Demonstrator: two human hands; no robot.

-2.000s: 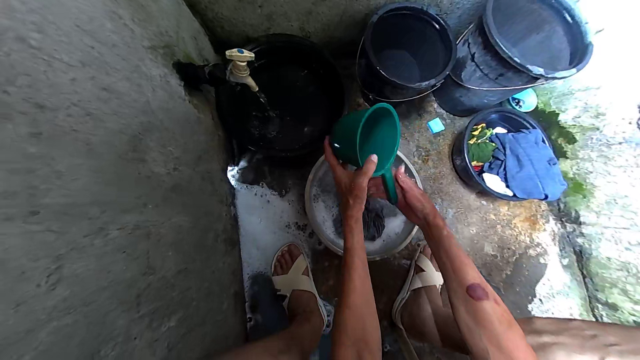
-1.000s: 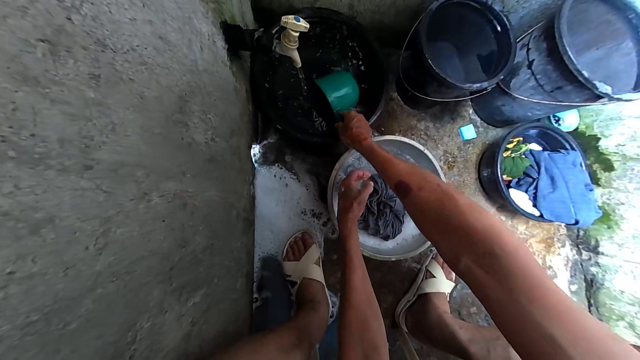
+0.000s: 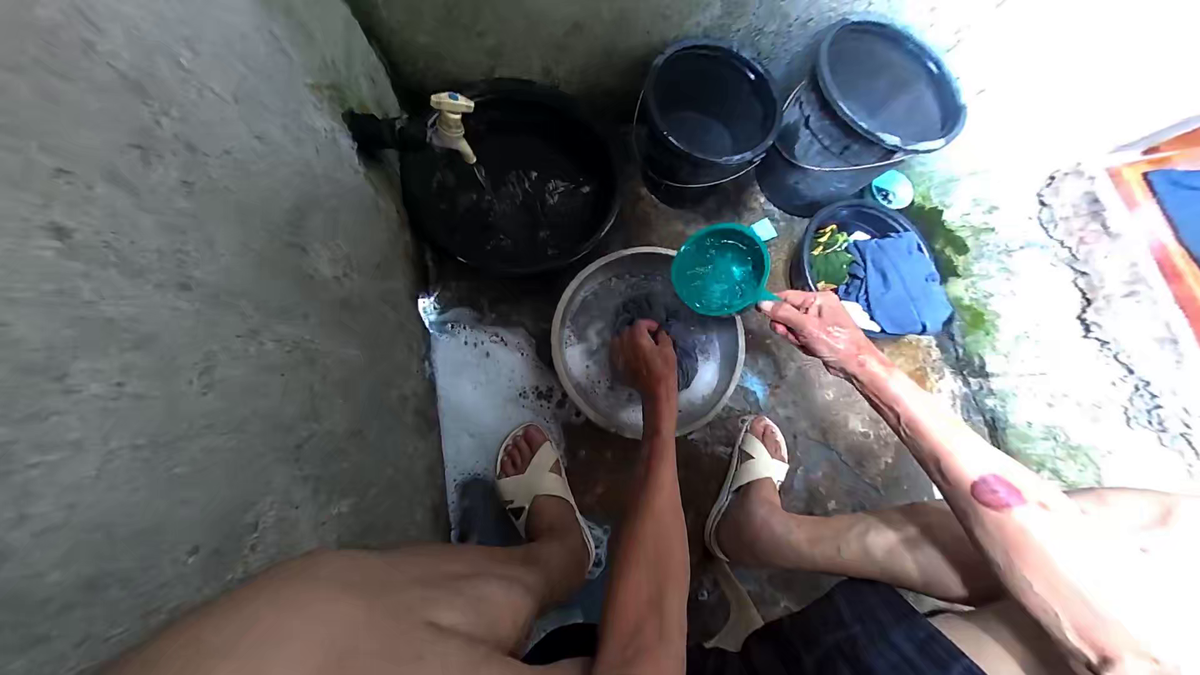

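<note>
My right hand (image 3: 817,328) grips the handle of a green plastic dipper (image 3: 720,270), which holds water and hangs over the upper right rim of a round metal basin (image 3: 569,375). Inside the basin, my left hand (image 3: 645,356) is on a dark wet cloth (image 3: 687,361) lying in sudsy water; its fingers are bent and partly hidden, so a grip on the cloth cannot be made out. Behind the basin, water runs from a cream-coloured faucet (image 3: 452,127) into a large black tub (image 3: 605,220).
Two black buckets (image 3: 710,112) (image 3: 886,89) of water stand at the back. A dark basin (image 3: 808,246) at right holds blue cloth (image 3: 895,281) and other fabric. A small light-blue item (image 3: 764,229) lies near the dipper. The concrete wall (image 3: 234,281) rises at left, and my sandalled feet flank the metal basin.
My right hand has brought the dipper from the black tub to the metal basin's right side, with water in it. My left hand has moved onto the dark cloth.
</note>
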